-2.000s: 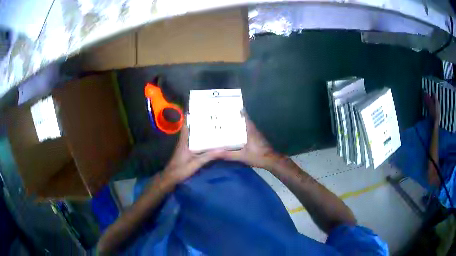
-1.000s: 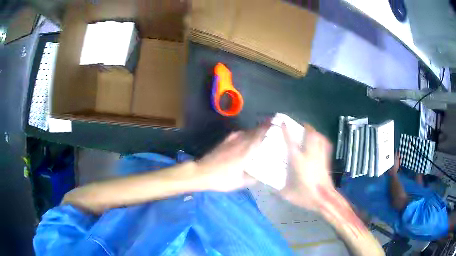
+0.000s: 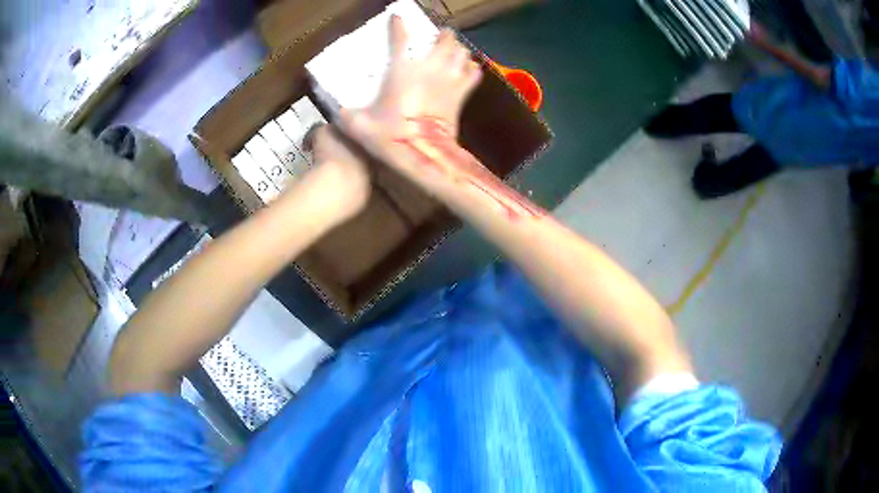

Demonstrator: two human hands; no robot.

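Observation:
An open brown shipping carton [image 3: 371, 258] stands in front of me, turned at an angle. Several white product boxes [image 3: 279, 154] stand in a row at its left end. My right hand [image 3: 424, 91] is on a white stack of product boxes [image 3: 361, 63] above the carton's far part, fingers spread over its upper face and side. My left hand [image 3: 339, 159] reaches into the carton beside the row. Its fingers are mostly hidden behind my right wrist, so its hold cannot be told.
An orange tape dispenser [image 3: 521, 87] lies partly hidden beyond the carton's right edge. A label sheet [image 3: 241, 380] lies nearer me at left. More stacked white boxes [image 3: 699, 21] are at top right, beside a person in blue [image 3: 819, 116]. A raised shelf [image 3: 92, 48] is at upper left.
The view has turned towards the carton. My hands have moved from in front of the bench to over and into the carton, carrying the white stack.

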